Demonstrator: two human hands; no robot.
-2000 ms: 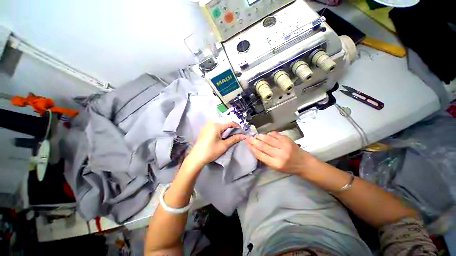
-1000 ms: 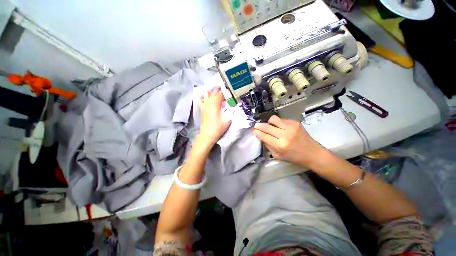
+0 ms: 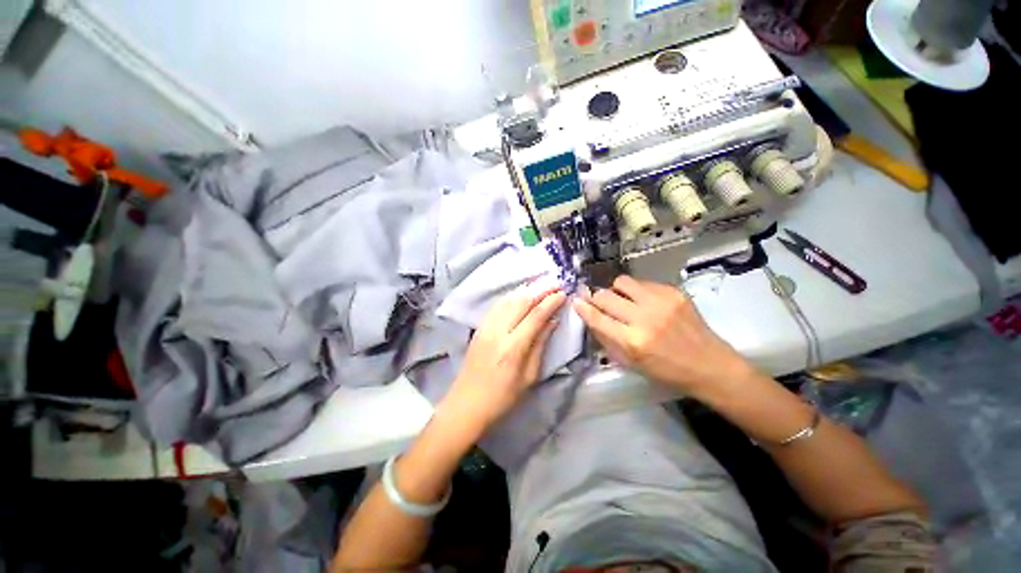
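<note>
The grey garment cloth [image 3: 336,235] lies in a large crumpled heap left of the cream-white overlock machine [image 3: 694,123], and one part runs up to the lit presser foot and needle area [image 3: 573,249]. My left hand [image 3: 506,353] pinches the cloth edge just in front of the needle area. My right hand [image 3: 652,334] is close beside it, its fingertips on the same edge. The fingertips of both hands nearly touch. The exact cloth edge under the fingers is partly hidden. Part of the cloth hangs over the table's front edge.
Thread snips [image 3: 823,261] lie right of the machine, near a looped pale cord [image 3: 797,308]. A yellow-handled tool [image 3: 884,162] lies behind them. A grey thread cone [image 3: 949,25] stands at the upper right. An orange tie [image 3: 90,162] is at the far left. Clear plastic [image 3: 952,414] is at lower right.
My left hand has come back from the cloth beside the presser foot to the edge near my right fingertips. My right hand stays near the needle area. The view has shifted slightly.
</note>
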